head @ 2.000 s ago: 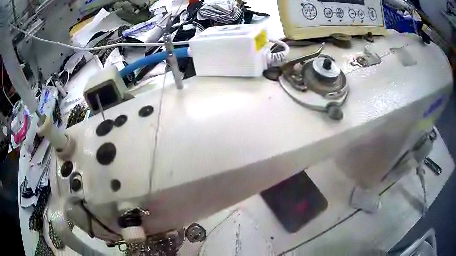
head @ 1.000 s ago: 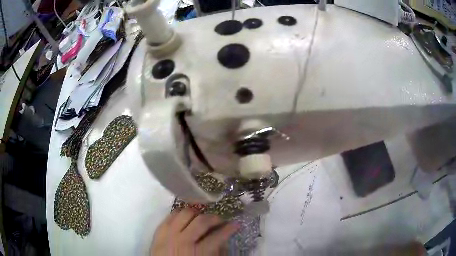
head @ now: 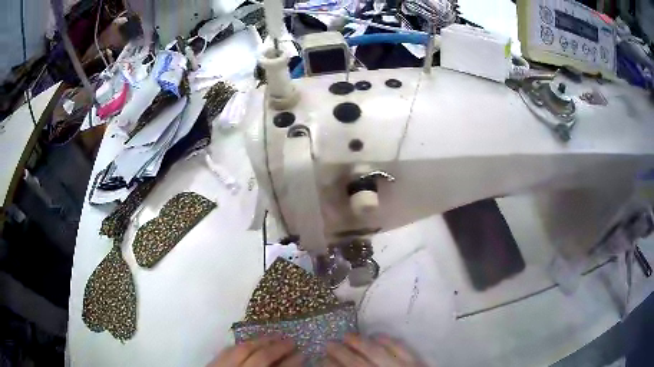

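A gold-brown speckled fabric panel [head: 287, 288] lies pointed end up, just in front of the presser foot [head: 344, 264]. A grey-blue speckled layer [head: 305, 331] lies across its lower part. My left hand [head: 259, 353] and my right hand [head: 371, 351] are at the bottom edge, cut off by it, with fingers on the grey-blue fabric. Fingertips look blurred. A white pointed piece [head: 401, 294] lies right of the fabric. The sewing machine head [head: 358, 165] stands above.
Two gold-speckled panels, one double-humped [head: 172, 231] and one heart-like [head: 110, 297], lie at the left. A stack of cut pieces [head: 154, 147] is upper left. A dark flat rectangle [head: 485, 244] lies right of the needle. A control panel [head: 570, 36] stands at the upper right.
The view has swung down and left, then pulled back. The gold panel has come out from under the head toward me, its grey-blue layer showing. Both hands are now at the bottom edge.
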